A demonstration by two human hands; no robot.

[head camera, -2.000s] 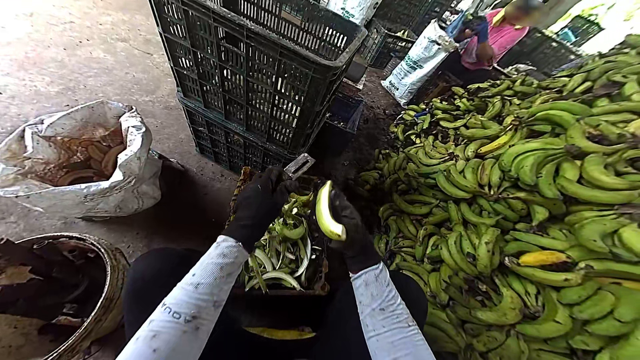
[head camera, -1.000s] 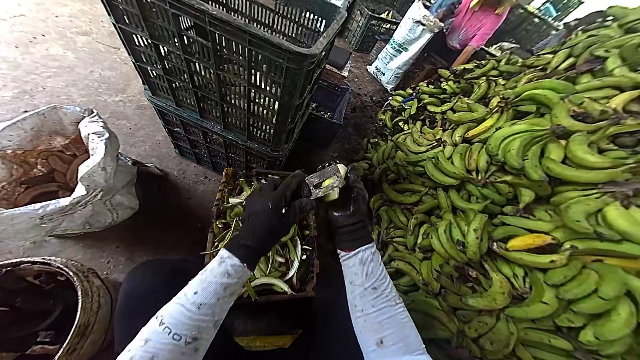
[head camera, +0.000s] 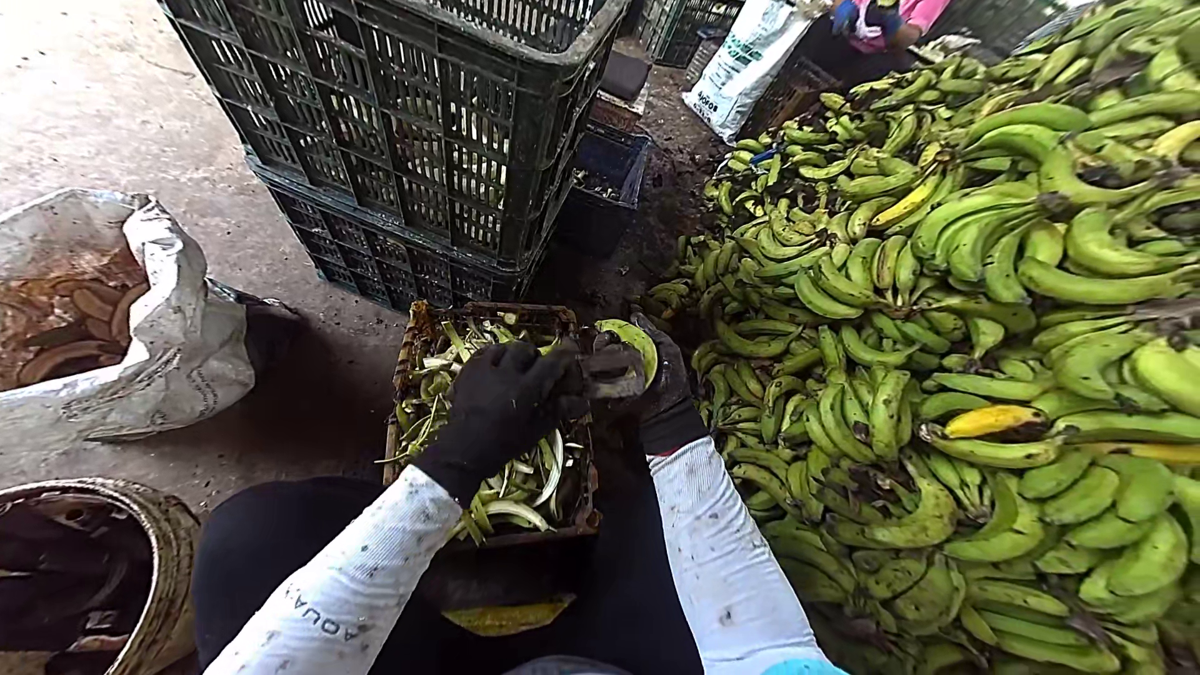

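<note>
My left hand [head camera: 506,403], in a black glove, is closed on a flat metal peeling tool [head camera: 611,371]. The tool's blade lies against a green plantain [head camera: 637,342], which my right hand [head camera: 667,384], gloved too, holds upright and curved near the crate's right edge. Motion blurs the tool, and its handle is hidden in my left hand. Below my left hand, a crate [head camera: 583,487] between my legs holds green and pale peel strips [head camera: 516,511]. A large heap of green plantains [head camera: 844,394] lies to the right, with a few yellow ones among them.
Stacked black plastic crates [head camera: 431,141] stand ahead. A white sack [head camera: 164,337] with brown contents is at left, above a round container [head camera: 169,581]. Farther off are a dark bin [head camera: 600,202], an upright white sack [head camera: 745,66] and a person in pink with gloved hands [head camera: 877,21].
The plantain stood upright with a pale peeled strip showing two seconds ago; one second ago tool and fruit were together. Both hands still hold them. The view has shifted somewhat.
</note>
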